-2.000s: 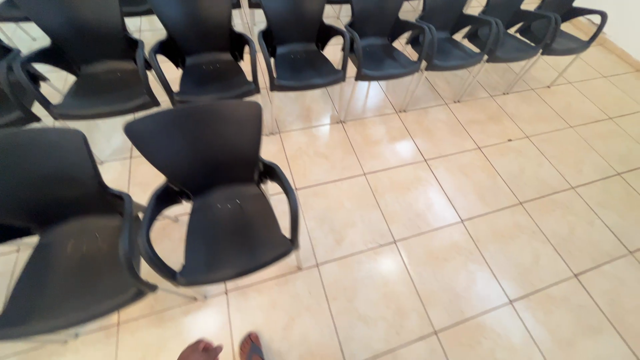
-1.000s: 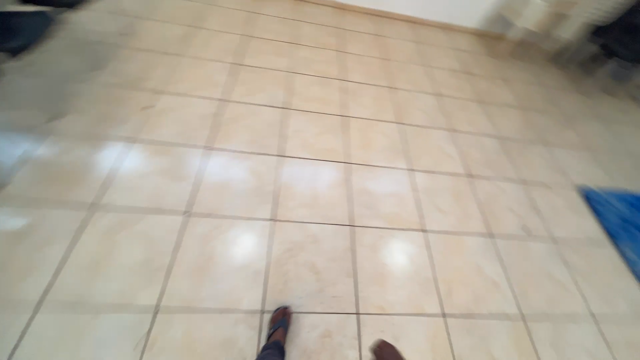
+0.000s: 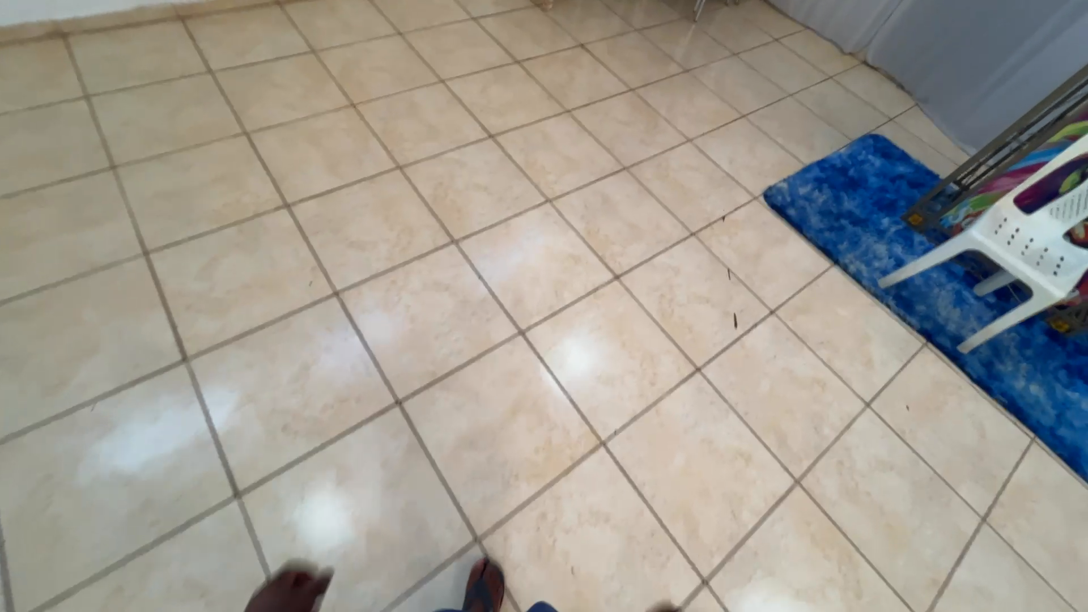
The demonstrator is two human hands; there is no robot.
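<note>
My left hand (image 3: 291,588) is at the bottom edge, left of centre, blurred, with its fingers partly curled; no object shows in it, and whether it is open or shut is unclear. Only a small blurred tip of my right hand (image 3: 664,607) shows at the bottom edge, right of centre, and its fingers cannot be made out. Between the hands, a foot in a sandal (image 3: 484,585) rests on the beige tiled floor (image 3: 476,374). Neither hand visibly touches anything.
A blue rug (image 3: 858,200) lies at the right, with a white plastic chair (image 3: 1024,242) and a metal frame (image 3: 977,174) over it. Behind them hangs a grey-white curtain (image 3: 943,59). Small dark bits (image 3: 735,320) dot the tiles.
The view has swung away from the rows of black armchairs. The blue rug, only a corner one second ago, now shows much more, along with the white chair.
</note>
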